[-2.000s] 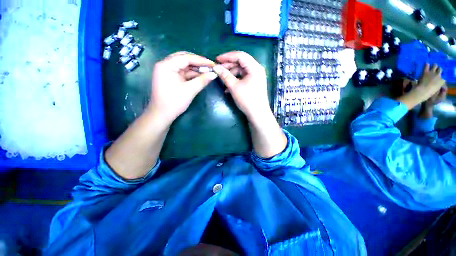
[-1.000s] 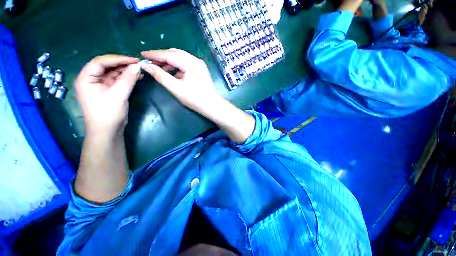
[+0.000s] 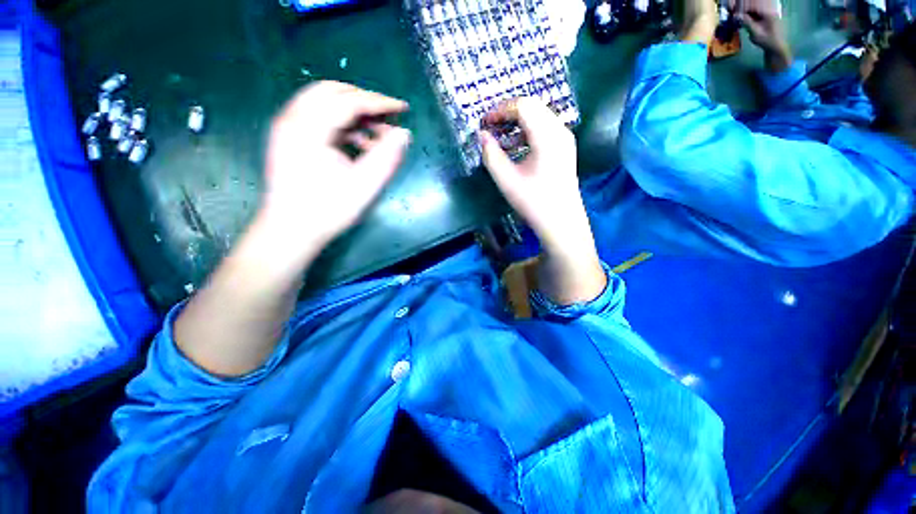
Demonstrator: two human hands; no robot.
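My left hand [image 3: 326, 166] is over the dark green bench, left of the tray, with thumb and forefinger apart and nothing seen between them. My right hand [image 3: 542, 166] is at the near end of the parts tray [image 3: 492, 50], fingers curled over its small silver and dark parts. Whether it grips a part cannot be told. A loose pile of silver-white cylinders [image 3: 118, 122] with dark ends lies left of my left hand. One single cylinder [image 3: 195, 118] lies between the pile and that hand.
A large blue bin [image 3: 95, 201] with translucent white contents is at the left edge. A blue-edged bin is cut off at the top. A white crumpled thing [image 3: 568, 22] touches the tray's right side. A second worker's blue sleeve [image 3: 743, 166] and hands are at the right.
My hands have parted; the right has moved right to the tray. A single cylinder now lies apart from the pile. The view swung right between the two earlier frames.
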